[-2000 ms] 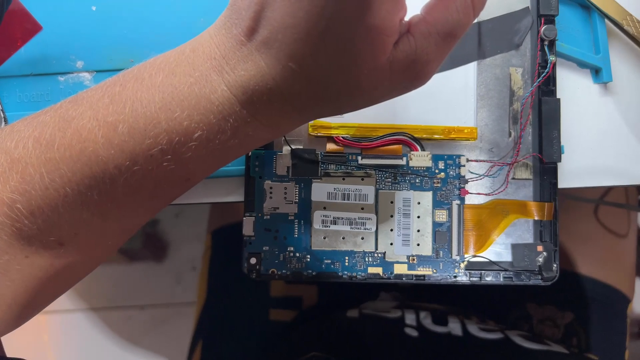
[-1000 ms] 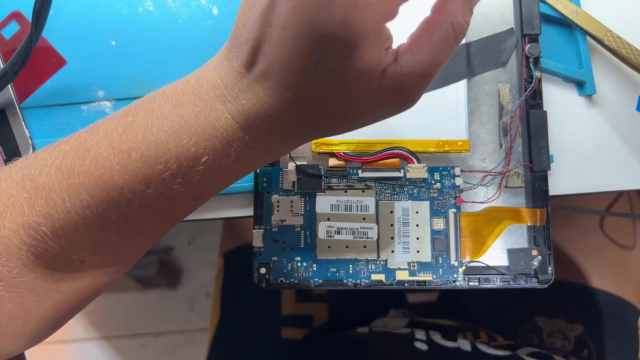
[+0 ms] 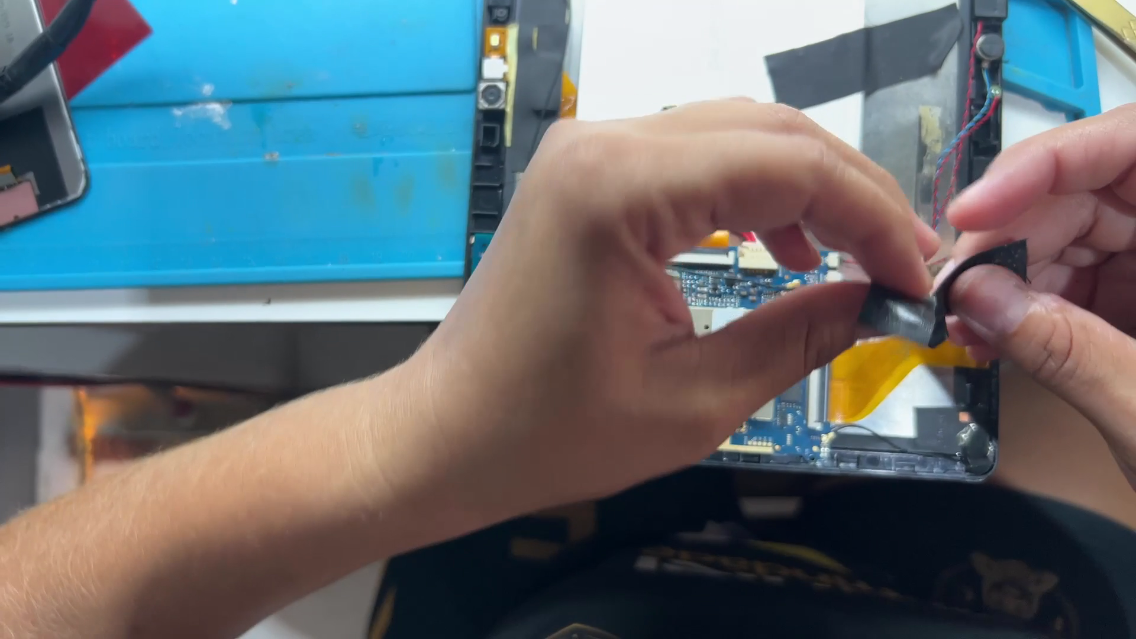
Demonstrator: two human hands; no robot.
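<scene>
A piece of black adhesive tape [image 3: 901,315] is pinched between the thumb and fingers of my left hand [image 3: 674,293]. Its curled right end is held by the thumb and fingers of my right hand [image 3: 1056,257]. Both hands are over the right part of an opened tablet, whose blue circuit board [image 3: 790,426] is mostly covered by my left hand. An orange flat ribbon cable [image 3: 870,377] runs out below the tape. Another black tape strip [image 3: 865,58] lies across the white battery [image 3: 719,53] and the metal plate [image 3: 896,133]. Thin red and blue wires [image 3: 954,155] run along the right frame.
A blue work mat [image 3: 275,195] lies at the left, with a red sheet [image 3: 111,44], a device part [image 3: 53,151] and a black cable [image 3: 40,49] at its far left. A blue tray [image 3: 1052,53] and a gold-coloured tool [image 3: 1114,22] are at the upper right.
My right hand has come into view at the right. My left hand has moved down and right over the board, and a piece of black tape now shows between both hands.
</scene>
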